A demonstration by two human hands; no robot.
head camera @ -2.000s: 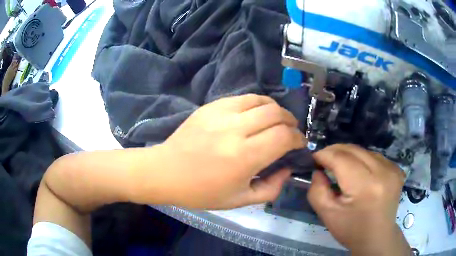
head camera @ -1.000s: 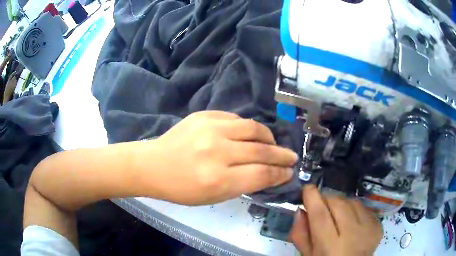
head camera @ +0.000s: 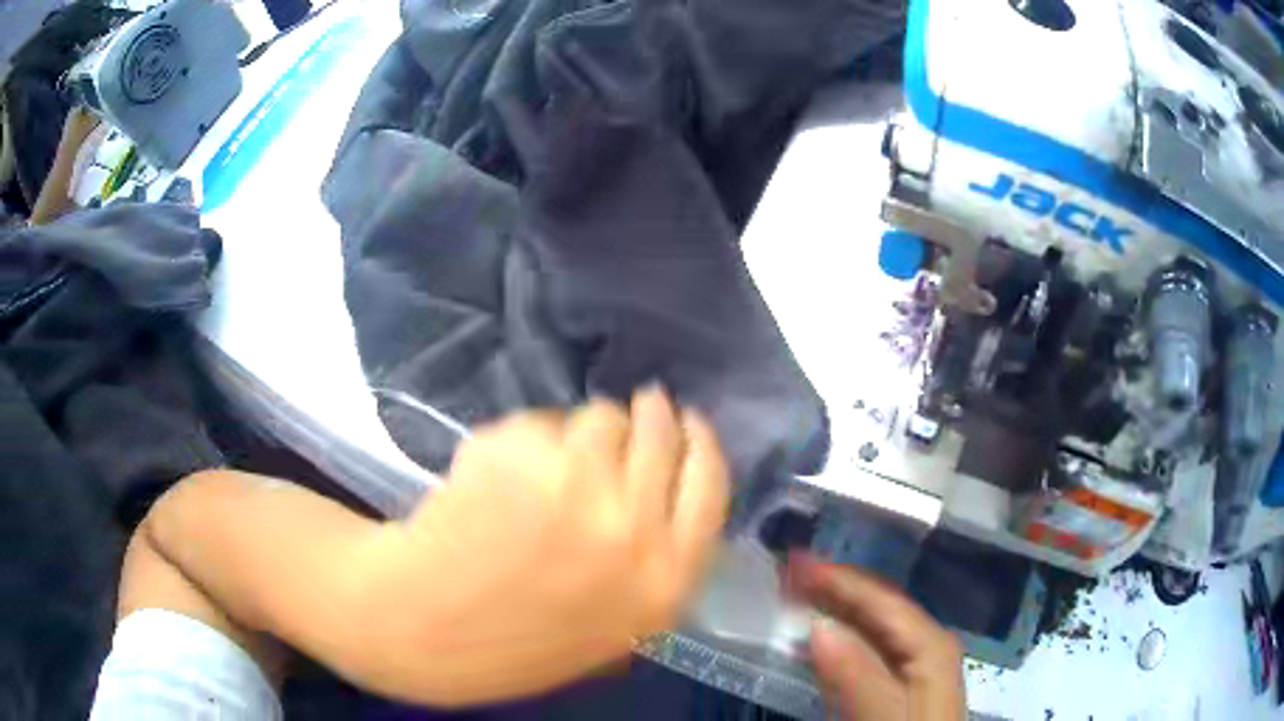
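Note:
The dark grey garment [head camera: 620, 240] lies bunched on the table left of the JACK overlock machine [head camera: 1035, 113]. Its near end hangs at the table's front, clear of the presser foot [head camera: 924, 423]. My left hand [head camera: 563, 542], blurred, is closed on the garment's near end; its fingertips are partly hidden. My right hand [head camera: 887, 648], blurred and cut off by the bottom edge, is just right of the cloth end, thumb and forefinger apart, with nothing seen between them.
More dark cloth [head camera: 99, 352] hangs at the far left. A ruler-marked table edge [head camera: 732, 673] runs below my hands. The machine's front cover with an orange-and-white label [head camera: 1091, 521] is right of them. Dark lint lies at the lower right. Part of another person's arm shows at the upper left.
The garment's near end has come away from the presser foot, leftward and towards me. My left hand has moved down with it; my right hand has moved down, away from the foot.

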